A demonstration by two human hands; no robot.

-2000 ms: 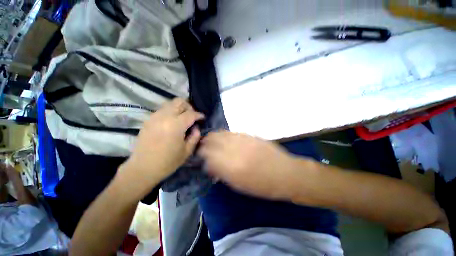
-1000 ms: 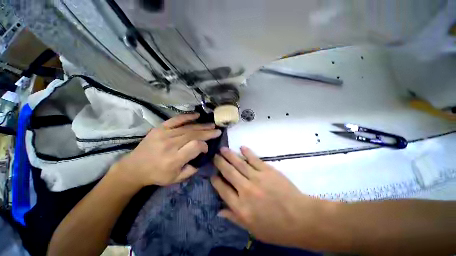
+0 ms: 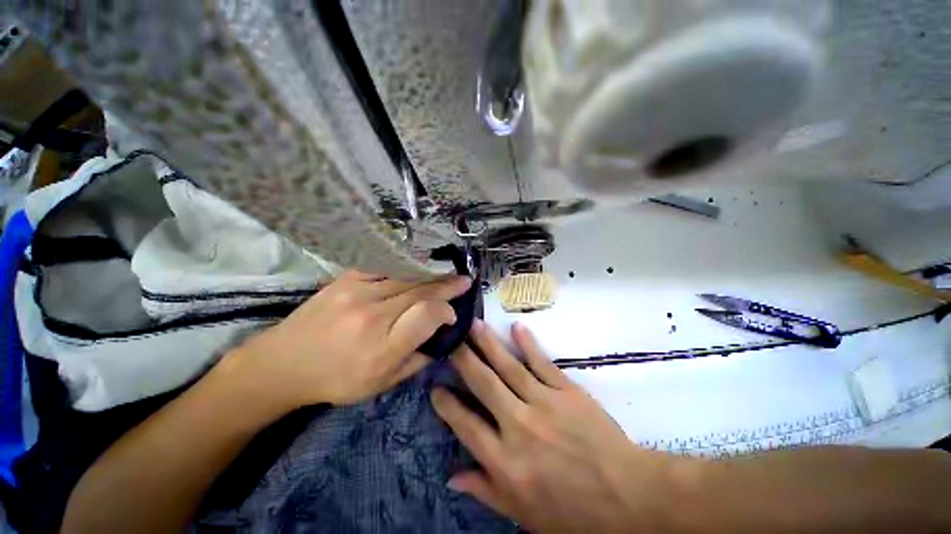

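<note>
The black fabric band (image 3: 450, 332) runs under the presser foot (image 3: 469, 250) of the off-white sewing machine (image 3: 302, 125). My left hand (image 3: 360, 334) grips the band, thumb and fingers bent on it just left of the foot. My right hand (image 3: 532, 422) lies flat with fingers apart on the cloth edge and table, just below the cream ribbed knob (image 3: 528, 292). The dark grey patterned lining (image 3: 355, 459) spreads below and between both hands. The off-white shell (image 3: 209, 261) is bunched at the left. The needle tip cannot be made out.
Open black thread snips (image 3: 772, 320) lie right of my right hand. Behind are a thin metal strip (image 3: 685, 205) and a yellow-handled tool (image 3: 886, 269). A small white block (image 3: 874, 389) sits by the measuring scale (image 3: 772, 436). A large white knob (image 3: 693, 104) looms close. A blue basket edge (image 3: 13, 355) is far left.
Since the oldest frame, both hands and the fabric have come under the machine head, and the right hand has flattened. Since one second ago, the view has moved closer to the head; the hands hold nearly the same pose.
</note>
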